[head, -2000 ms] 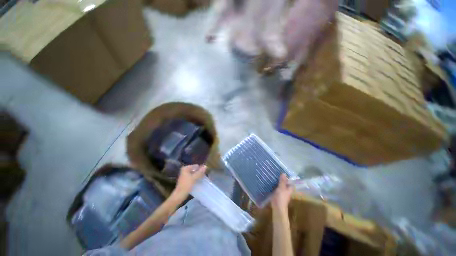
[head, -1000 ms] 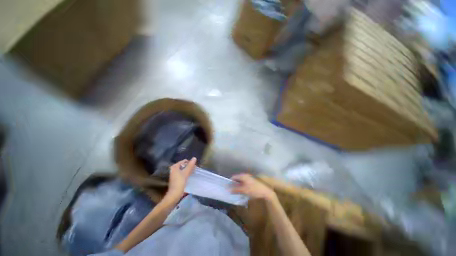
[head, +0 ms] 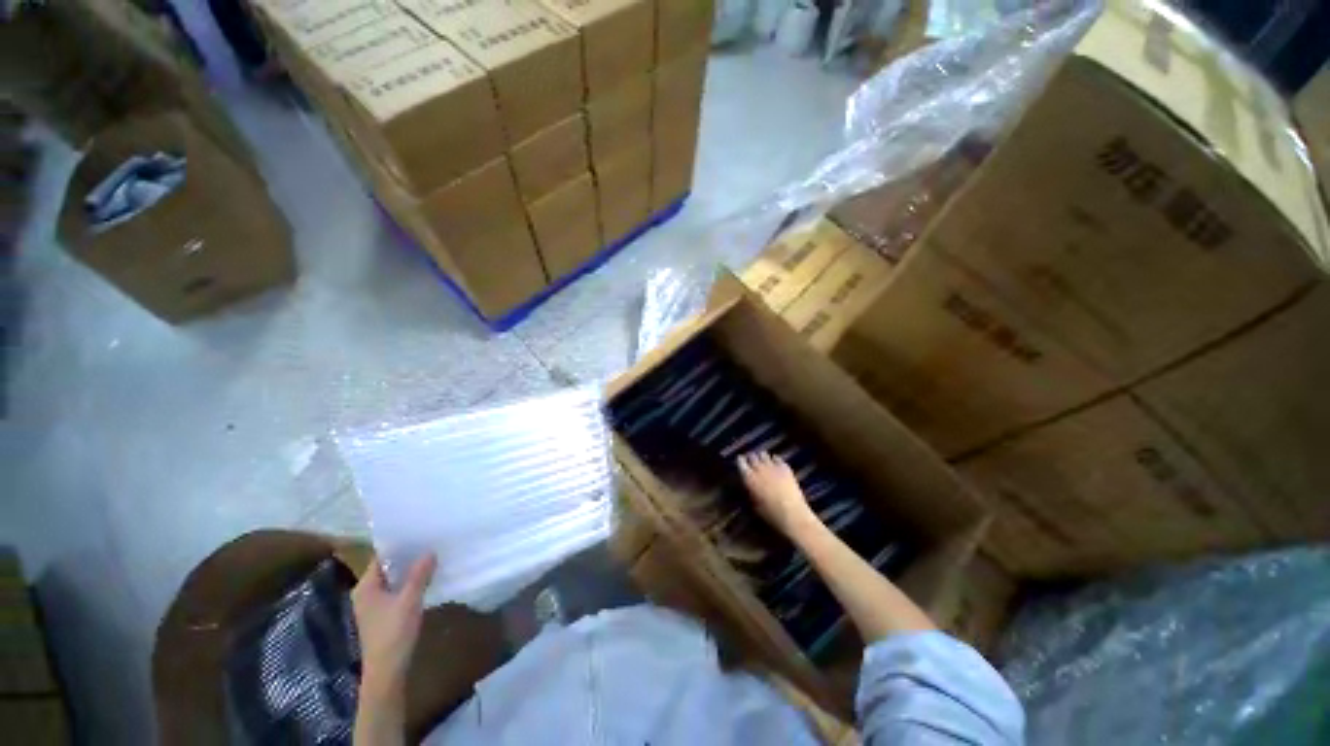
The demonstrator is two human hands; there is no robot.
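Note:
My left hand (head: 390, 612) grips the lower left edge of a white ribbed air-column bag (head: 489, 493), which is spread flat and looks empty. My right hand (head: 773, 488) reaches down into the open supply carton (head: 861, 423). Its fingertips are at the top edges of flat black items (head: 700, 401) standing on edge in rows. Whether the fingers grip one cannot be told. A collecting carton (head: 190, 619) at the lower left, partly behind my left hand, holds grey ribbed wrapped items (head: 299, 656).
Stacked printed cartons (head: 1021, 350) stand right of the supply carton. Stretch film (head: 948, 102) hangs by them, with more crinkled clear plastic (head: 1181, 656) at lower right. Palletized cartons (head: 540, 161) stand on a blue pallet (head: 503, 318) ahead. A distant open carton (head: 190, 248) is at upper left.
The view has turned right, towards the supply carton. My right hand has left the air-column bag and moved into that carton. My left hand still has the bag, now spread wide.

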